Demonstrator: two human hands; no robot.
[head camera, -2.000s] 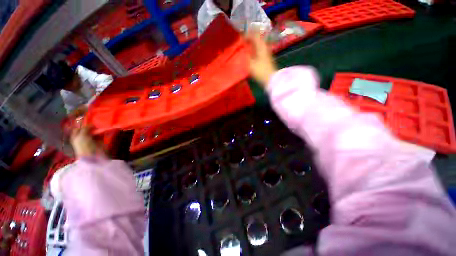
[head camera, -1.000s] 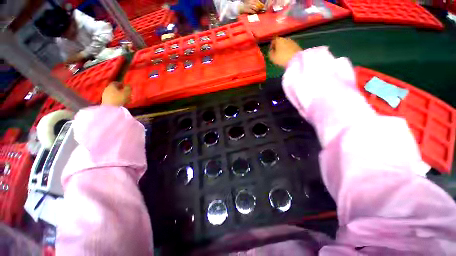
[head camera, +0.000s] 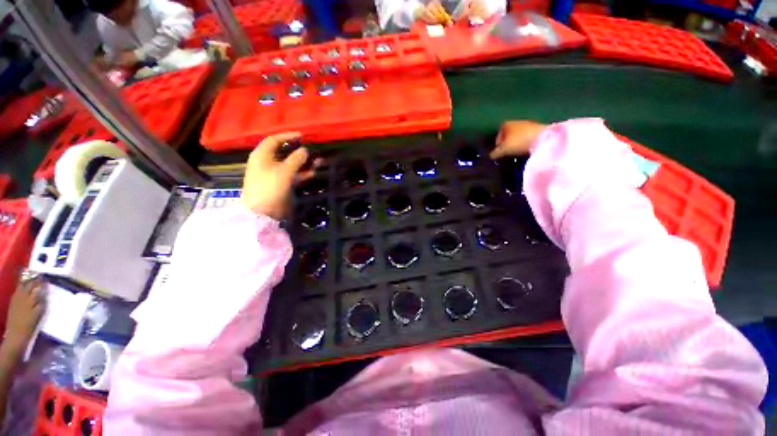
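The black watch tray (head camera: 434, 330) lies in front of me, with rows of glossy round watch heads (head camera: 406, 305) in its pockets. A red edge shows under its near side. My left hand (head camera: 277, 177) is at the tray's far left corner, fingers bent beside a dark watch head; whether it grips it I cannot tell. My right hand (head camera: 517, 139) is at the far right corner, fingertips pointing down near the tray; I cannot tell whether they hold anything.
A filled red tray (head camera: 328, 115) sits beyond on the green bench (head camera: 520, 94). A red tray (head camera: 694, 213) with a pale-blue piece (head camera: 645, 166) is at right. A tape dispenser (head camera: 111, 226) and calculator (head camera: 183, 217) are at left. Coworkers sit across the bench.
The red tray that my hands held in the air now rests on the stack beyond. Both hands have left it and come back to the black tray's far corners.
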